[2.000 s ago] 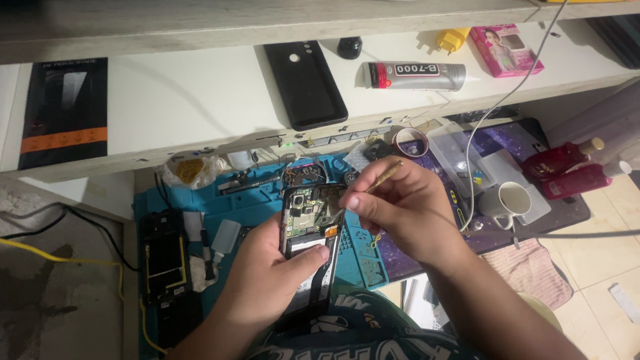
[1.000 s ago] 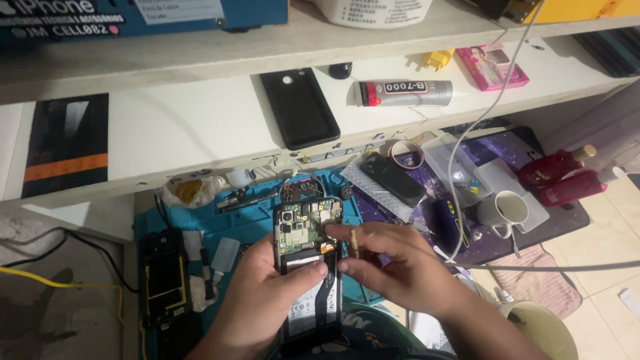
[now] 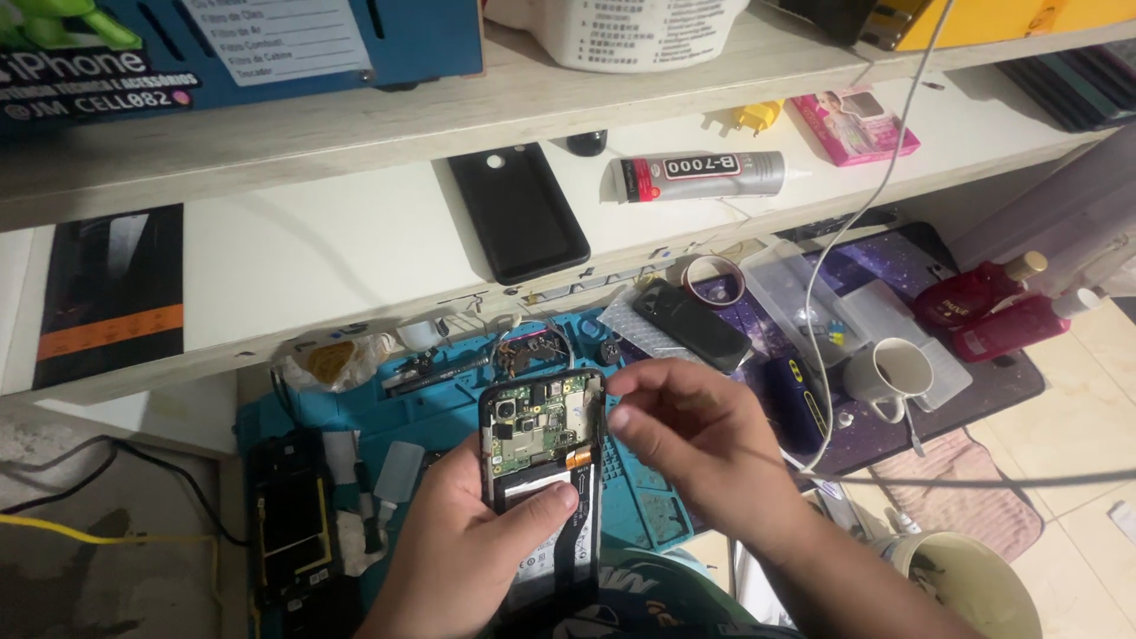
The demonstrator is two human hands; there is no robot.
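Note:
My left hand (image 3: 479,524) holds an opened smartphone (image 3: 546,461), its thumb across the battery. The phone's circuit board (image 3: 537,426) and camera module show at the top, with an orange flex connector (image 3: 579,458) just above the black flex cable. At the phone's upper right edge is my right hand (image 3: 692,435), thumb and forefinger slightly apart; whether they hold something small cannot be told. Beneath lies a teal silicone repair mat (image 3: 657,497). Another opened phone housing (image 3: 293,524) lies to the left, beside a small translucent bottle (image 3: 399,472).
A white shelf (image 3: 355,240) crosses in front, bearing a black phone case (image 3: 519,213) and a glue tube (image 3: 701,176). On the right are a dark phone (image 3: 692,326), a white mug (image 3: 890,368), a plastic tray (image 3: 812,311) and red bottles (image 3: 1003,328). A grey cable (image 3: 825,284) hangs across.
A thin gold-coloured tool seen in my right hand two seconds ago no longer shows there. My right hand's fingers have moved from over the board to the phone's right edge.

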